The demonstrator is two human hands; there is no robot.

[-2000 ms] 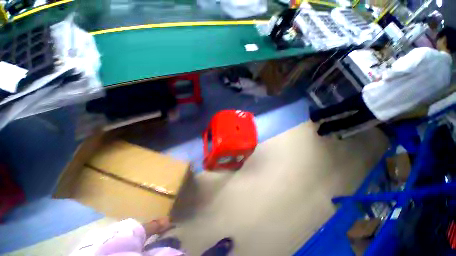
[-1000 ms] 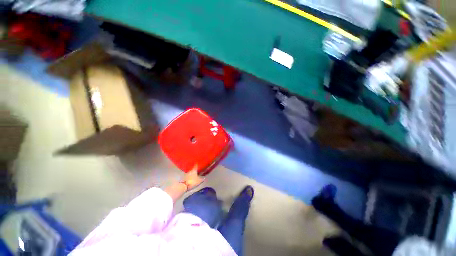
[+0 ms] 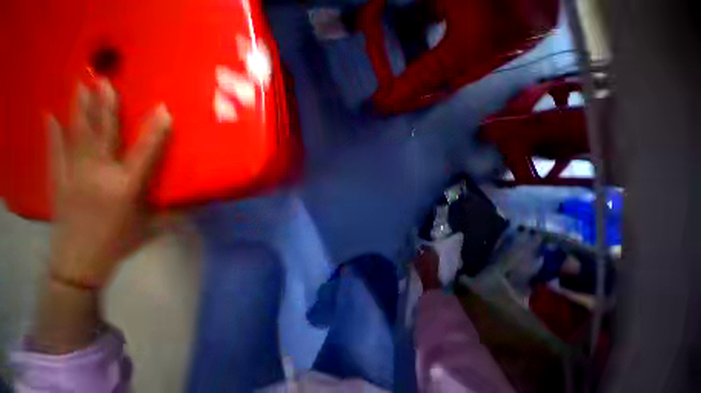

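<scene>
A red stool (image 3: 184, 92) with a hole in its square top fills the upper left, very close. My left hand (image 3: 100, 176) lies on the top with its fingers spread, below and around the hole, gripping nothing that I can see. My right hand (image 3: 427, 267) is small and blurred at the lower right, at the end of a pink sleeve. It touches or overlaps a small white thing (image 3: 449, 253). Whether its fingers hold this cannot be told.
Darker red stools, one at the top (image 3: 461, 54) and one at the right (image 3: 542, 130), stand beyond. A dark item (image 3: 478, 226) lies by my right hand. My legs and a shoe (image 3: 357, 280) show at the bottom. A dark grey edge (image 3: 661, 199) blocks the right side.
The view has dropped low and close to the stool, and the green bench has left the picture. My left hand has moved from the stool's edge onto its top. My right hand has come into view.
</scene>
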